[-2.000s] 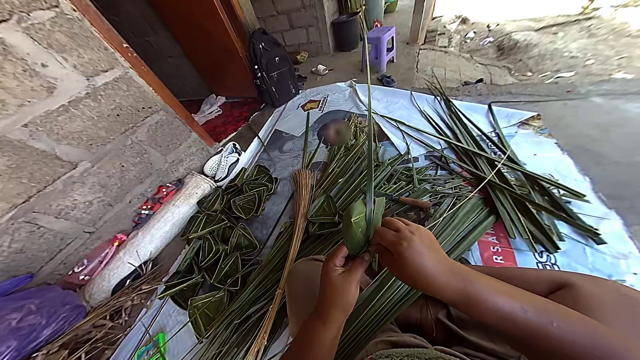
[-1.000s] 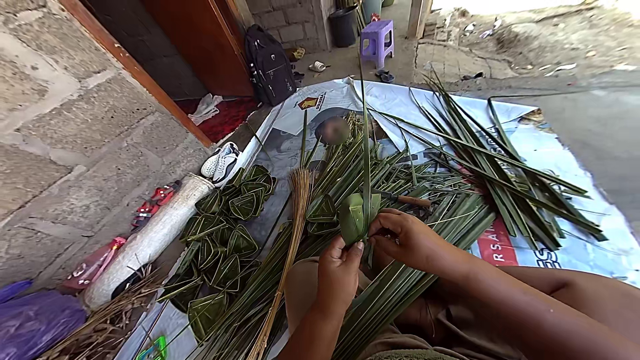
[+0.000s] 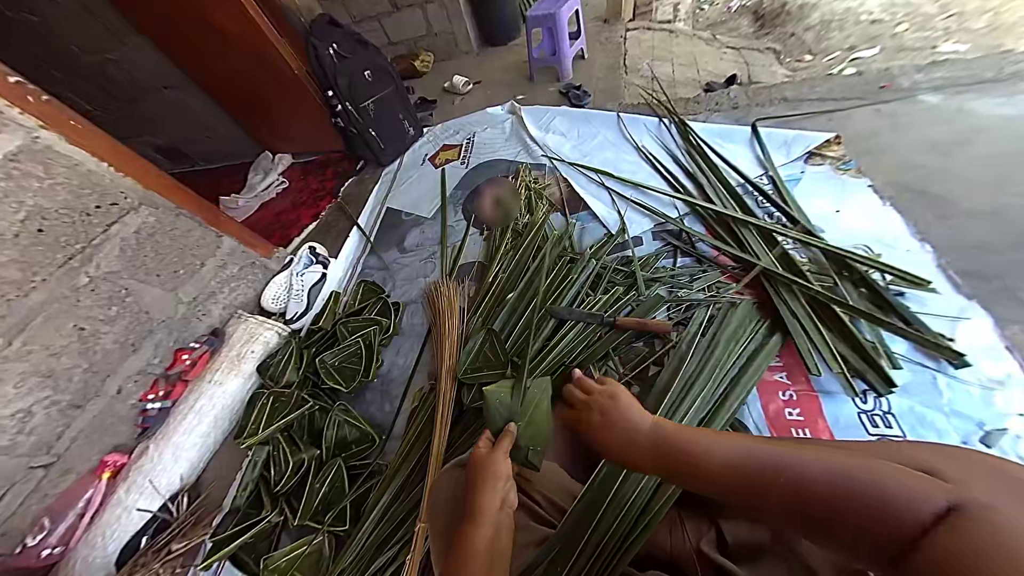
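Note:
My left hand [image 3: 493, 472] grips the lower left edge of a folded green palm-leaf packet [image 3: 532, 420], thumb on its face. A long leaf strip [image 3: 534, 320] rises from the packet's top. To the right of the packet, my right hand [image 3: 604, 416] has its fingers curled; whether they pinch a leaf end is too small to tell. Beyond the hands a knife with a wooden handle [image 3: 640, 325] lies on cut leaf strips. A bundle of thin sticks [image 3: 442, 360] stretches along the left of the packet, and another folded leaf piece [image 3: 483, 357] lies just behind it.
Several folded leaf packets [image 3: 348, 432] are heaped at the left. Long palm leaves [image 3: 768, 232] spread over the printed banner sheet [image 3: 944, 344] at the right. A white roll [image 3: 180, 432], white shoes [image 3: 298, 284], a black backpack [image 3: 364, 92] and a purple stool [image 3: 554, 36] surround the sheet.
My right hand has come away from the packet and now sits apart on its right. The packet is still in my left hand, its upright strip shorter in view. The view has tilted slightly.

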